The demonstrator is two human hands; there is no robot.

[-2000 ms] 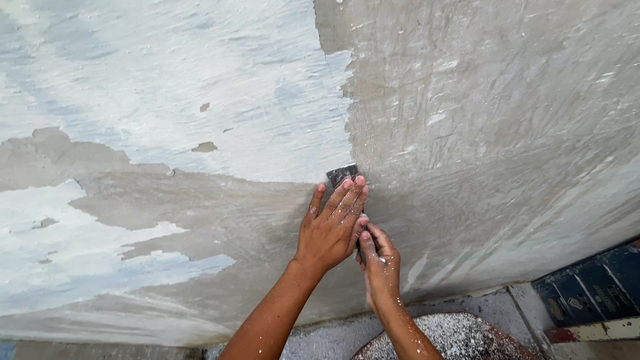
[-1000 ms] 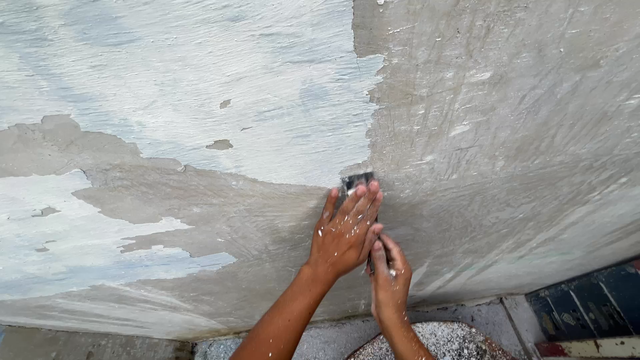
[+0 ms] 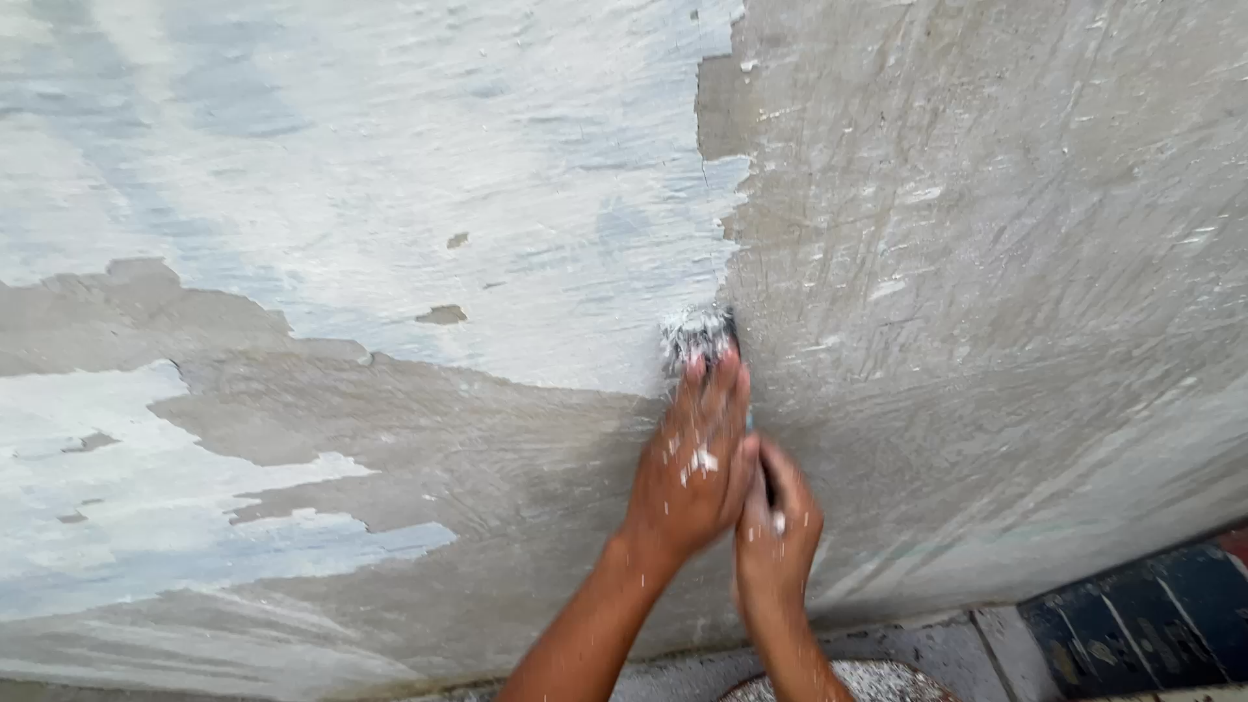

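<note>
A scraper (image 3: 719, 330) with a dark blade, covered in white paint flakes, lies against the wall at the edge of the white and pale blue paint (image 3: 546, 234). Flat over the tool, my left hand (image 3: 692, 458) presses with its fingertips just below the blade's working end; flakes cling to its back. My right hand (image 3: 777, 517) is closed around the handle, lower and to the right, touching my left hand. The handle is mostly hidden by both hands. Bare grey plaster (image 3: 975, 292) shows to the right of the blade and below it.
A round, flake-covered surface (image 3: 877, 682) is at the bottom, beside a pale ledge (image 3: 916, 648) along the wall's foot. Dark tiles with light joints (image 3: 1141, 624) are at the lower right. Another ragged paint patch (image 3: 244, 546) remains at the lower left.
The scraper and both hands have moved up along the paint's edge. White flakes have gathered on the blade, and the paint's lower right corner has been scraped off.
</note>
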